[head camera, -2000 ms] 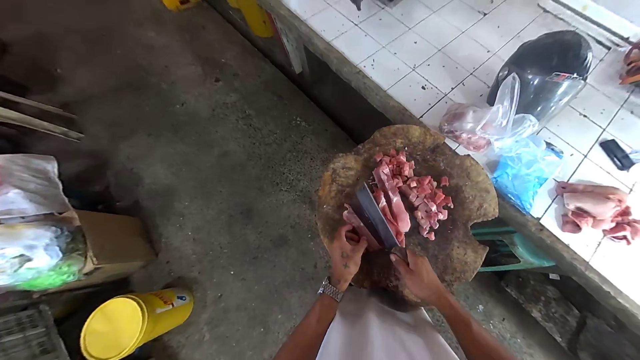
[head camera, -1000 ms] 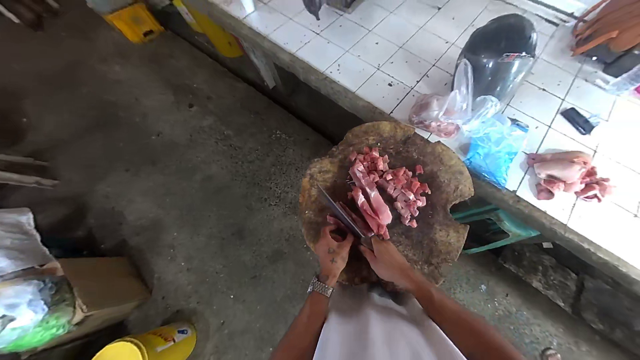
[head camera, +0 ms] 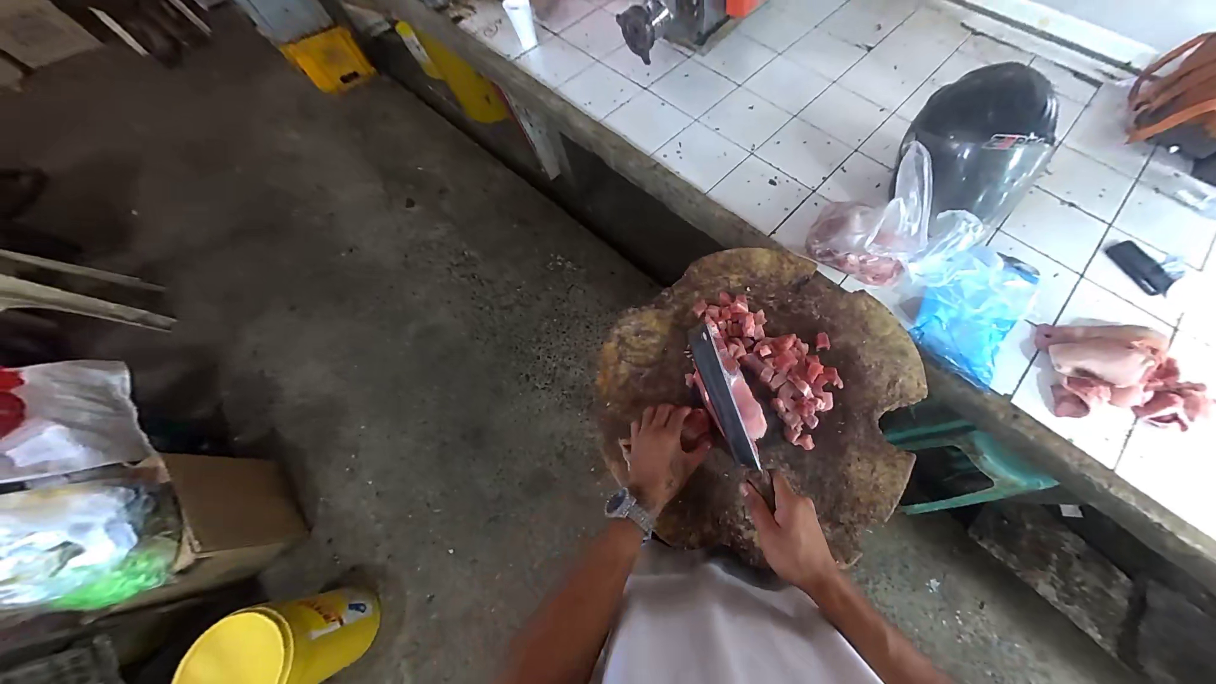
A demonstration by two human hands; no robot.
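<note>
My right hand (head camera: 790, 532) grips the handle of a broad-bladed knife (head camera: 724, 397), whose blade slants up and left over the raw meat. My left hand (head camera: 663, 458), with a metal-banded watch at the wrist, curls its fingertips on a piece of red meat (head camera: 696, 426) left of the blade. A longer strip of meat (head camera: 747, 408) shows just right of the blade. Diced meat (head camera: 796, 375) lies in a loose heap on the upper and right part of the round wooden chopping block (head camera: 855, 332).
Beyond the block runs a white-tiled counter (head camera: 760, 138) with bagged meat (head camera: 860, 242), a blue plastic bag (head camera: 974, 309), a black helmet (head camera: 988, 133), a phone-like black object (head camera: 1138, 268) and larger meat pieces (head camera: 1107, 366). A green plastic stool (head camera: 978, 465) shows under the block. Yellow bucket (head camera: 285, 641) at lower left.
The knife blade, low at the left of the strips one second ago, now lies across the meat. My left hand has shifted beside it. The view has swung somewhat.
</note>
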